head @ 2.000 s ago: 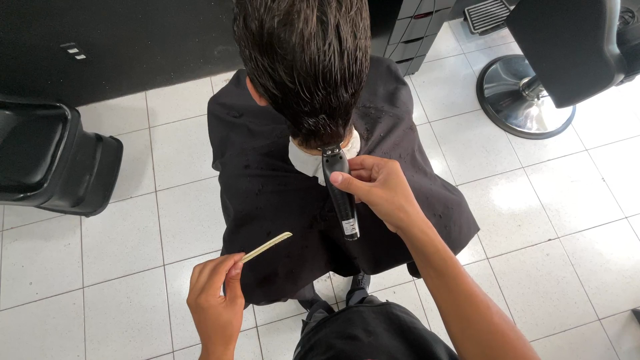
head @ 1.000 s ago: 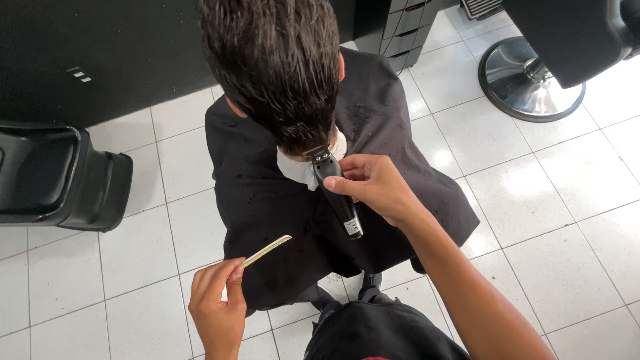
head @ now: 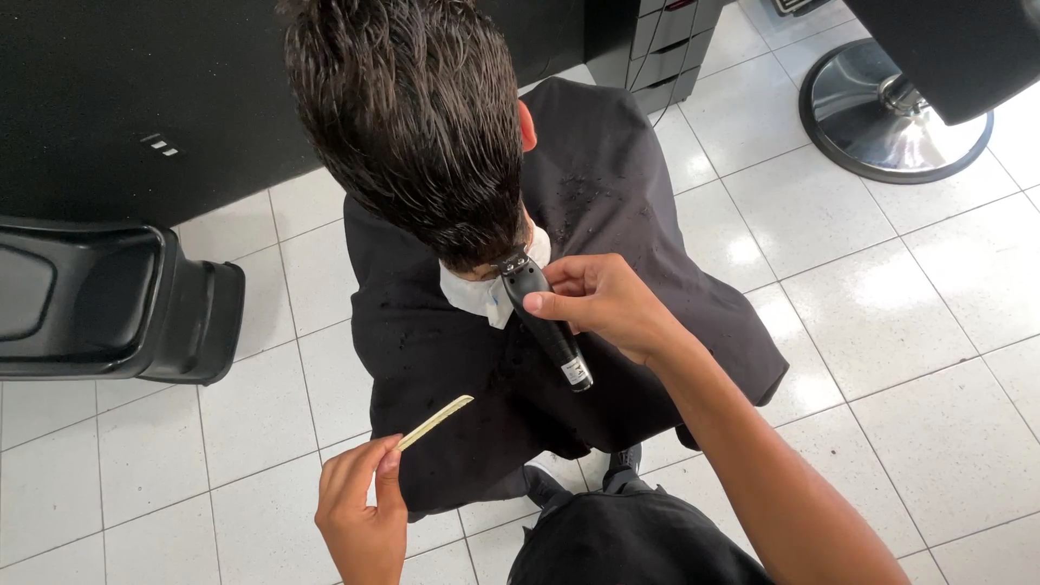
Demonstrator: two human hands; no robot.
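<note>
My right hand (head: 605, 305) holds a black cordless hair trimmer (head: 548, 325) between thumb and fingers. The trimmer's metal blade meets the hairline at the nape of a person with dark, wet-looking hair (head: 414, 122). A white neck strip (head: 475, 296) circles the neck, above a black barber cape (head: 601, 187) with hair clippings on it. Low on the left, my left hand (head: 361, 508) pinches one end of a thin pale-yellow comb (head: 435, 422), whose other end points up and right over the cape. Whether the trimmer is running cannot be seen.
A black padded seat (head: 73, 301) stands at the left by the dark wall (head: 146, 89). Behind the cape is a drawer cabinet (head: 670, 49) with a cord hanging in front. A round chrome chair base (head: 877, 114) rests on the white tile floor (head: 910, 325) at the upper right.
The person's head has shifted to the left and tilted, so the right ear now shows instead of the left. My right hand keeps the trimmer at the nape, and my left still holds the comb.
</note>
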